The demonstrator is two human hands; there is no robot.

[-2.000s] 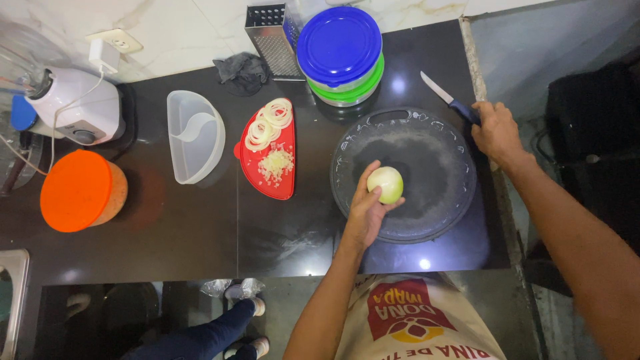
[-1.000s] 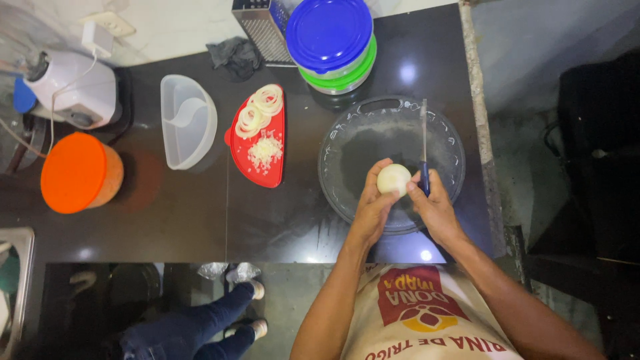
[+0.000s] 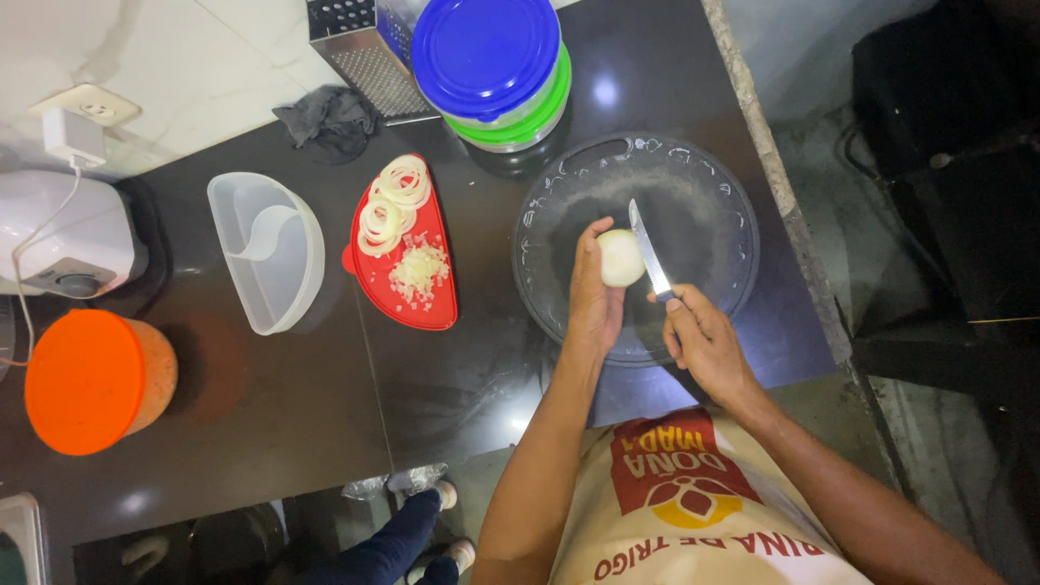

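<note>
My left hand holds a peeled onion above a round black cutting board. In my right hand is a kitchen knife with a dark handle. Its blade lies along the right side of the onion; whether it touches cannot be told. To the left, a red plastic lid carries onion rings and a small heap of chopped onion.
A translucent divided container, an orange-lidded tub and a white appliance stand left. Behind are a dark cloth, a metal box grater and stacked containers with a blue lid. A person's legs show below the counter.
My right hand has come from the counter's right side to the onion with the knife. The knife, upright beside the onion one second ago, now slants along it.
</note>
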